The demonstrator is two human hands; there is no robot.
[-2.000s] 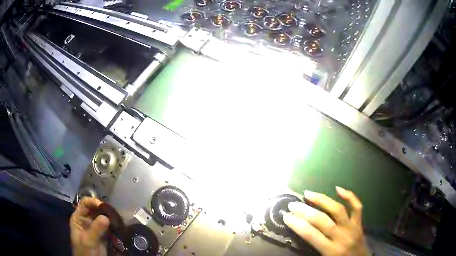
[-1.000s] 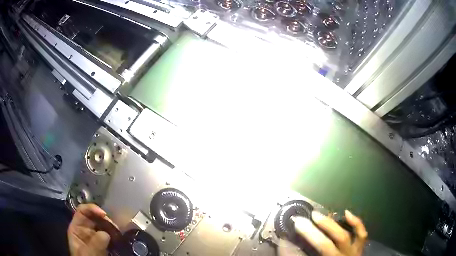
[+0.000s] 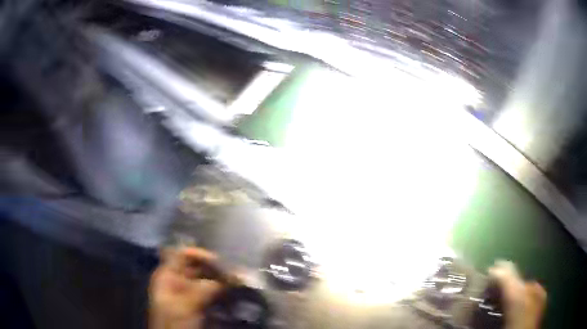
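Note:
The view is badly blurred. My left hand (image 3: 177, 289), at the bottom left, is closed on a dark round part (image 3: 203, 266). A second dark disc (image 3: 241, 308) lies against its right side; whether it is held is unclear. A dark toothed ring (image 3: 288, 264) sits on the grey station plate (image 3: 241, 234). Another dark ring (image 3: 447, 276) sits farther right, beside the glare. My right hand (image 3: 522, 299), at the bottom right, has its fingers bent beside a dark shape with glints (image 3: 487, 305). Blur hides whether it grips that shape.
A green belt (image 3: 521, 222) crosses the middle, mostly whitened by glare. Bright rails (image 3: 174, 83) edge a dark channel at the upper left. A blurred tray area (image 3: 412, 29) lies at the top, and a pale frame post (image 3: 537, 90) stands at the upper right.
The whole view has swung, shifting the scene to the right and blurring it. My right hand has come off the right toothed ring and sits to its right. My left hand keeps its dark part.

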